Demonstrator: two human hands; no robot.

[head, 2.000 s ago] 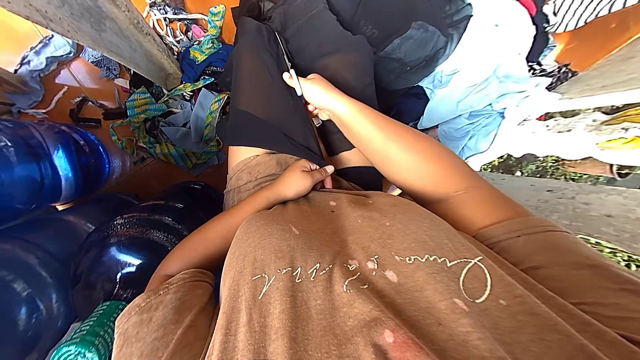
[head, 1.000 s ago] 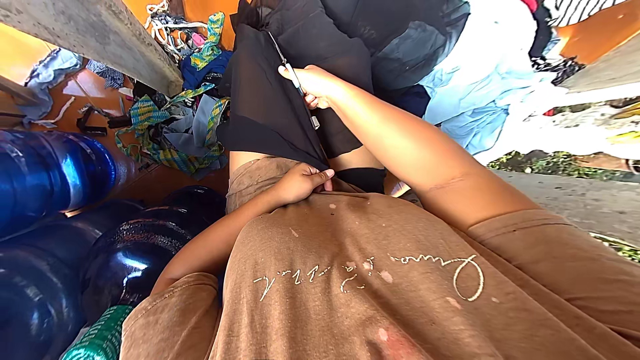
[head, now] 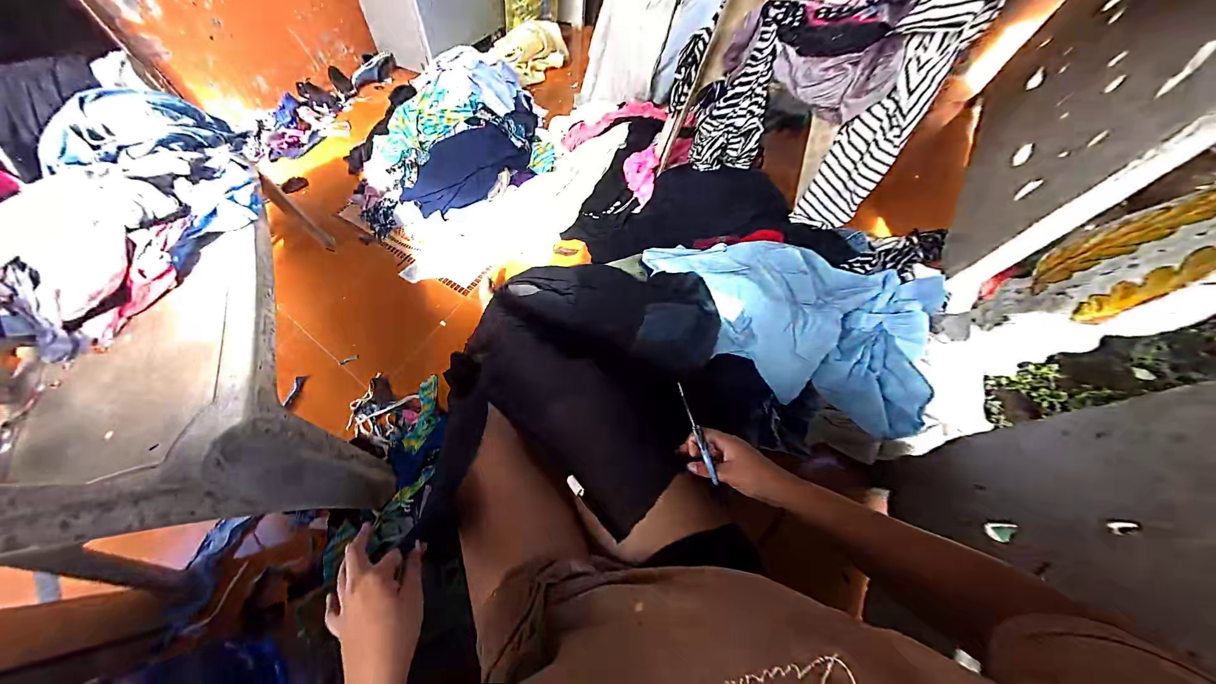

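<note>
A black cloth [head: 579, 408] lies over my thighs, its pointed lower end between them and a small white tag on it. My right hand [head: 736, 463], right of the cloth, is closed around the blue handle of a thin-bladed cutting tool [head: 704, 442], its blade pointing away from me. Whether it is scissors or a knife cannot be told. At the lower left, my left hand [head: 377, 594] has its fingers spread beside a dark strip of cloth and patterned scraps [head: 418, 456]; nothing shows in its grasp.
A worn grey plastic chair or table [head: 228, 446] bearing a heap of clothes [head: 114, 218] stands at the left. Light blue cloth [head: 807, 323] lies beyond my right hand. More clothes [head: 456, 142] are piled on the orange tiled floor [head: 351, 313]. A grey slab [head: 1064, 494] is at the right.
My left hand has left my lap and moved out to the left. My right hand, with the tool, is now at the right of the black cloth instead of over it. The view has tilted up.
</note>
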